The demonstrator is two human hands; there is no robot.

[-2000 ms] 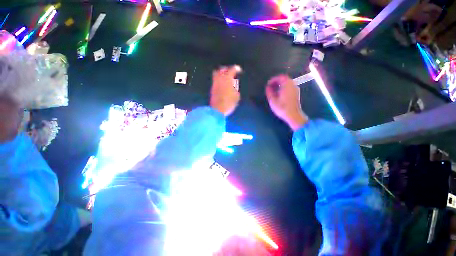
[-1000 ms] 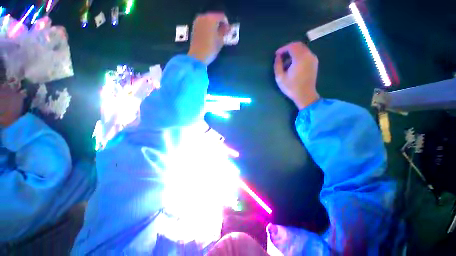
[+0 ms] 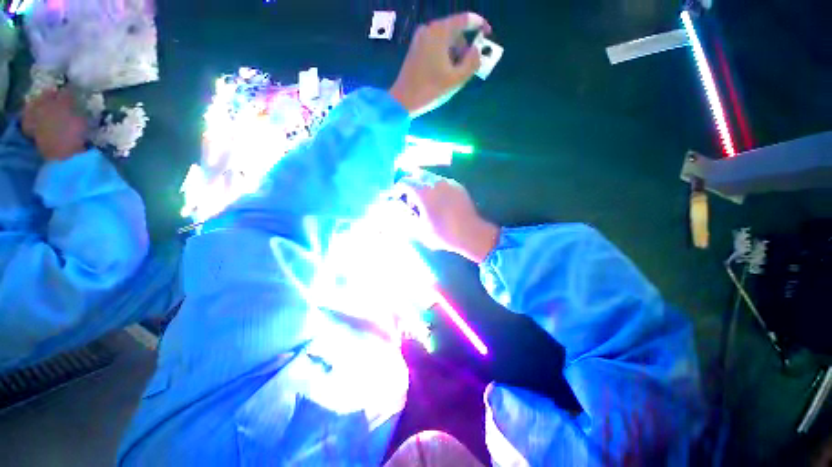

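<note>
My left hand [image 3: 440,66] is at the top centre. Its fingers are closed on a white square housing [image 3: 489,57] with a dark hole, tilted at the fingertips. My right hand [image 3: 449,215] is below it, reaching into the edge of a glaring pile of lit LED strips [image 3: 365,274] at my lap. Its fingertips are lost in the glare, so I cannot tell whether it holds anything. Another white square housing [image 3: 382,25] lies on the dark green surface left of my left hand. A lit strip and a flat white strip [image 3: 427,157] stick out between my hands.
A lit LED strip [image 3: 708,84] with a flat white strip [image 3: 646,46] lies at upper right, above a grey metal support [image 3: 775,166] and a tan handle [image 3: 699,217]. A bright heap of parts [image 3: 246,137] lies beside my left sleeve. A neighbour's hand [image 3: 59,123] is at far left near a clear bag [image 3: 96,41].
My right hand has moved down and left to the glowing pile. The housing by my left hand is now tilted at its fingertips. The camera view has shifted.
</note>
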